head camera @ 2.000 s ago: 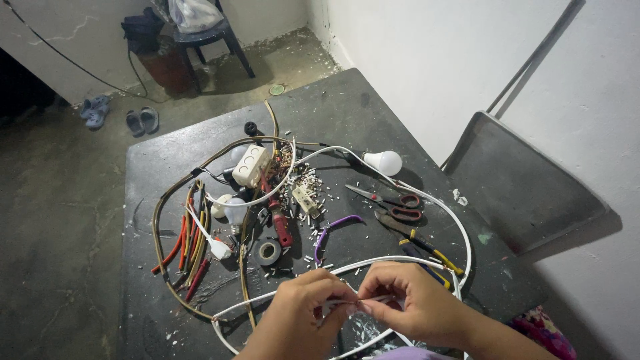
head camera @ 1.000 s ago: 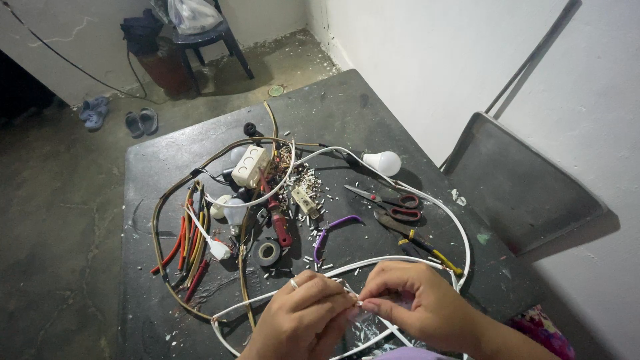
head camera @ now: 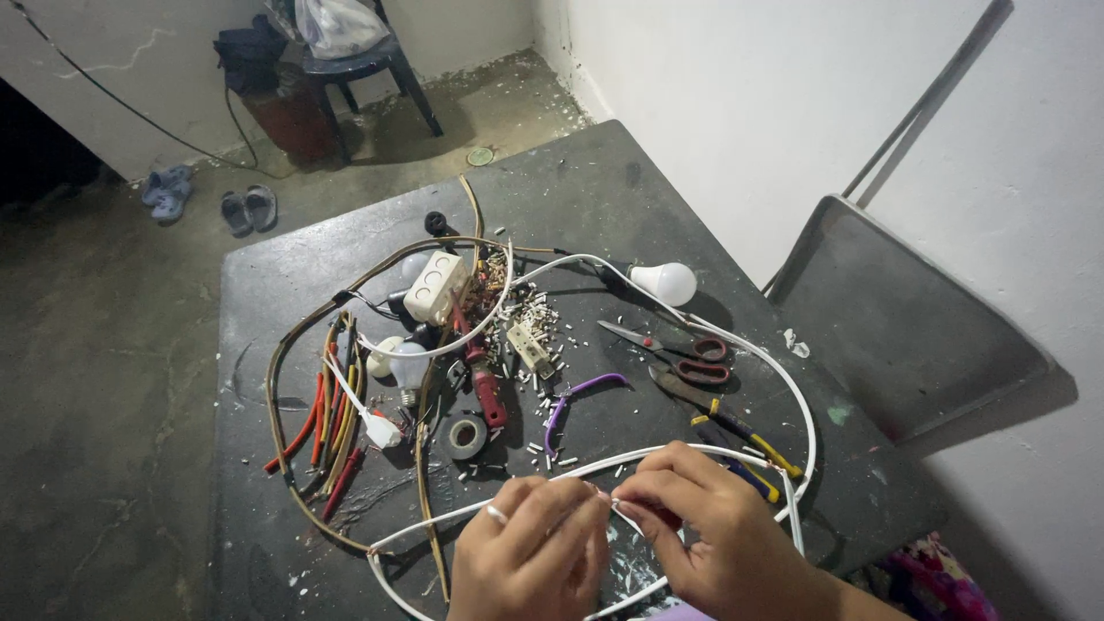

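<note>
My left hand (head camera: 530,548), with a ring on one finger, and my right hand (head camera: 711,522) meet near the table's front edge. Their fingertips pinch a white electrical cable (head camera: 628,519) at its end, mostly hidden by the fingers. White cable loops around both hands. Beyond them lie a roll of black electrical tape (head camera: 464,435), a purple wire (head camera: 561,410), a red-handled screwdriver (head camera: 488,397) and scissors (head camera: 703,371). Pliers with yellow and blue handles (head camera: 759,440) rest beside my right hand. A white plug (head camera: 379,429) lies at the left.
On the dark table (head camera: 595,181) are a white socket block (head camera: 437,287), an LED bulb (head camera: 664,283), another bulb (head camera: 409,369), coloured wire pieces (head camera: 332,414) and scattered insulation bits (head camera: 536,312). A brown cable (head camera: 274,379) curves round the left. A folded grey panel (head camera: 906,319) leans on the wall.
My left hand has turned slightly, and its fingers are more curled near the cable end. My right hand has stayed in about the same place. The things on the table have not moved.
</note>
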